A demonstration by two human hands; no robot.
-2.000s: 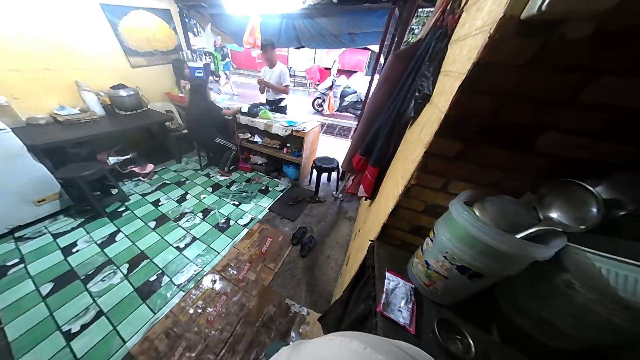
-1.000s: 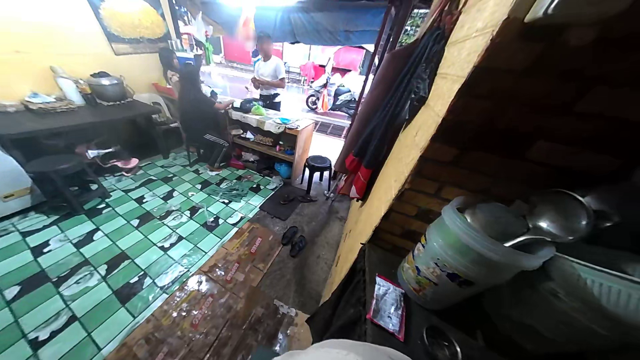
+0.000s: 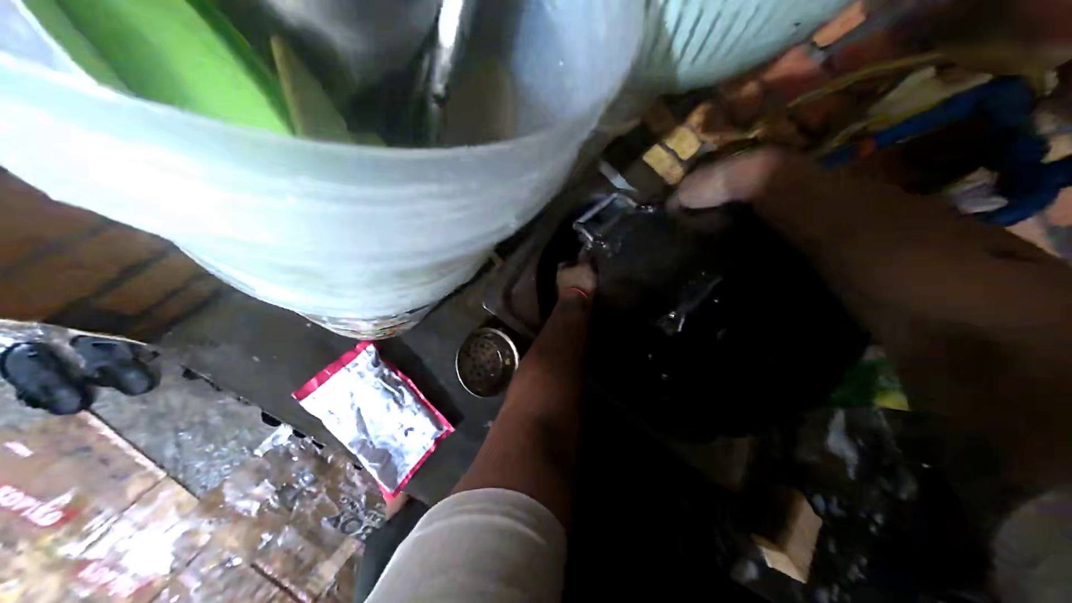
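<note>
My left hand (image 3: 578, 280) reaches in from below, its fingers at a metal handle or bracket (image 3: 607, 213) on the rim of a large blackened vessel (image 3: 720, 335), perhaps a wok or pot. My right hand (image 3: 729, 180), blurred, is at the upper edge of the same dark vessel. Shadow hides how the fingers of both hands close. A translucent plastic bucket (image 3: 352, 201) holding a green object and metal utensils stands left of my hands. Below it lie a silver packet with a red border (image 3: 377, 419) and a round metal strainer or lid with holes (image 3: 487, 362).
A pale green ribbed plastic basket (image 3: 737, 38) is behind the bucket. Brickwork (image 3: 670, 155) shows past the vessel. Black sandals (image 3: 50, 377) lie on the floor at left, near flattened cardboard (image 3: 126, 519). A small wooden block (image 3: 787, 536) is at lower right.
The view has swung down and right, from the room toward the counter. Both forearms and hands, not visible earlier, are now in view at the dark vessel.
</note>
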